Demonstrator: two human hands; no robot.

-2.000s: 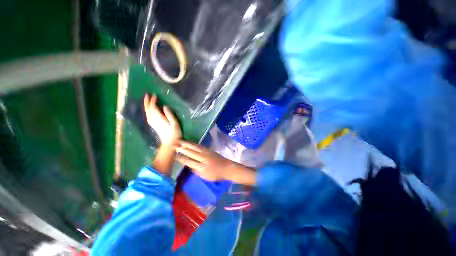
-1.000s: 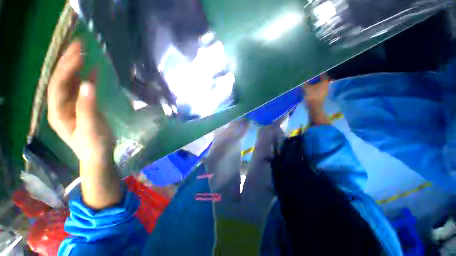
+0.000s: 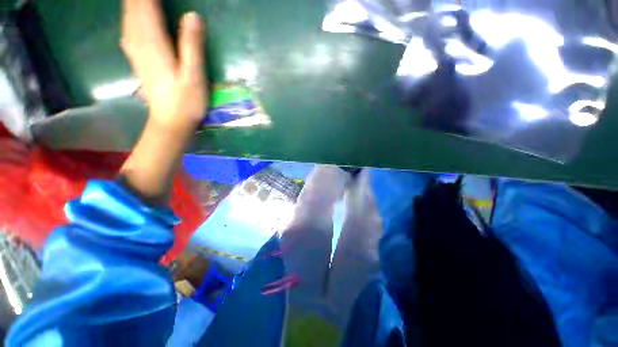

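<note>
My left hand (image 3: 166,78) is at the upper left over the dark-green bench (image 3: 325,129), bare, with thumb and fingers apart; nothing shows in its grip. Its fingertips are cut off by the top edge. A small flat piece coloured green, blue and white (image 3: 234,108) lies on the bench just right of the hand. A shiny clear and grey plastic bag (image 3: 515,81) lies on the bench at the upper right. My right hand is not in view.
A red plastic bag (image 3: 40,186) bulges at the left below the bench edge. Dark, crumpled plastic (image 3: 37,68) is at the far left. Blue-clothed sleeves and a dark shape (image 3: 474,271) fill the lower right. Blue items and pale floor show under the bench.
The view has turned, so the bench edge now runs nearly level. The right hand seen earlier is out of view. The pale tape roll on black plastic no longer shows.
</note>
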